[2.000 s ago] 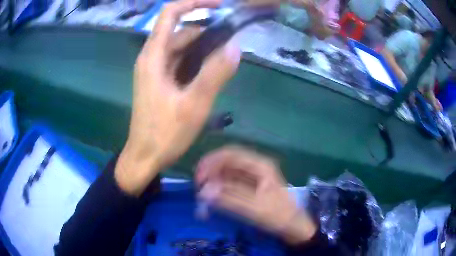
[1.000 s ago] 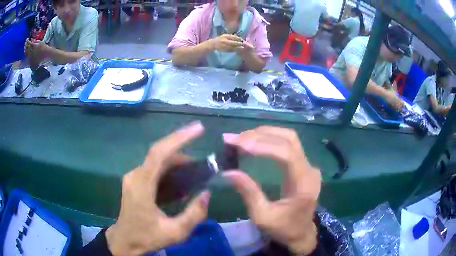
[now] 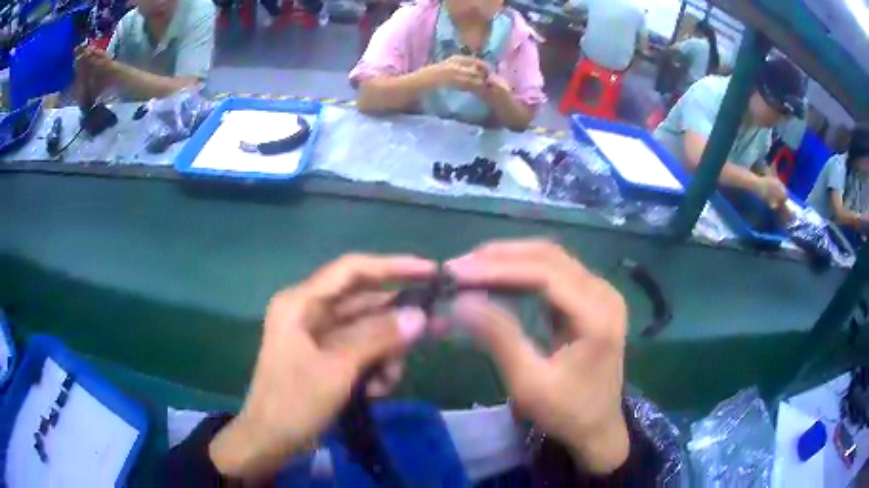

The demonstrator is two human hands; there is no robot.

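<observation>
My left hand (image 3: 319, 357) holds a black headband (image 3: 360, 429), whose curved part hangs down below my fingers in front of the blue tray (image 3: 419, 438). My right hand (image 3: 557, 353) meets it at the band's upper end, its fingertips pinching a small black part (image 3: 443, 284) there. The fingertips nearly touch. The part is small and blurred, so I cannot tell if it is joined to the band. The blue tray lies below my hands, partly hidden by them.
A green conveyor (image 3: 143, 229) crosses ahead, with another black band (image 3: 652, 297) on it at right. A white-lined tray (image 3: 86, 448) with several black parts is at lower left. A crinkled clear bag (image 3: 734, 443) is at lower right. People sit opposite; a green post (image 3: 719, 143) stands right.
The band has turned from lying between my hands to hanging down under my left hand. My fingertips have come together at its end. The view has shifted slightly.
</observation>
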